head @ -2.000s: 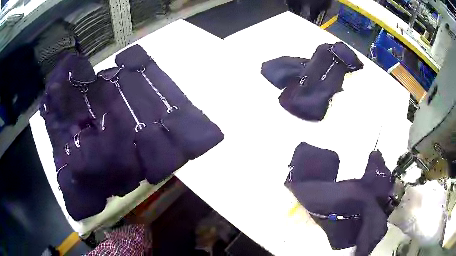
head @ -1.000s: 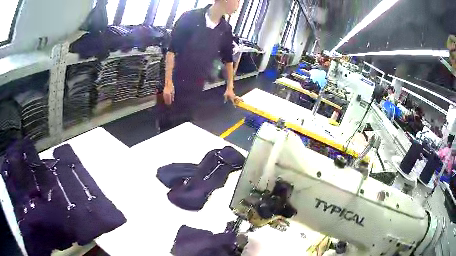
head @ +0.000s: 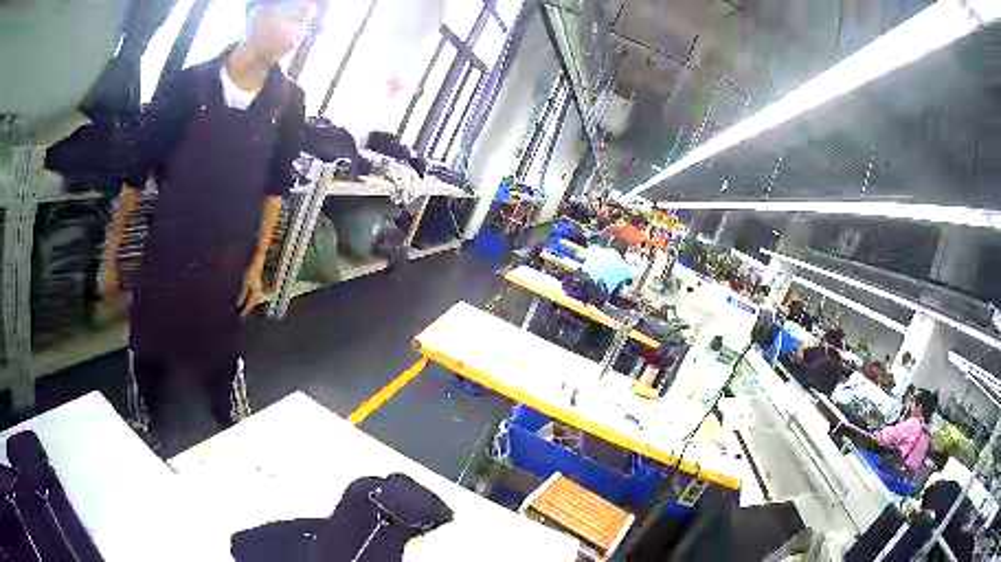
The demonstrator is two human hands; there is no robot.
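Note:
No hand of mine is in the picture. Nearest in front of me, a dark padded workpiece with a thin pale line on it lies on the white tabletop at the bottom, cut off by the lower edge. More dark panels with pale lines lie at the lower left corner, also cut off. The head of the sewing machine is not recognisable in the view now.
A person in dark clothes stands beyond the table at the left. Behind are shelves of stacked pieces. Ahead are a yellow-edged white table, a blue bin, a slatted stool and a yellow floor line.
My view has swung up and to the right. The panels have shifted down and left in the picture, and the sewing machine head has left it. The person's hand is off the far table.

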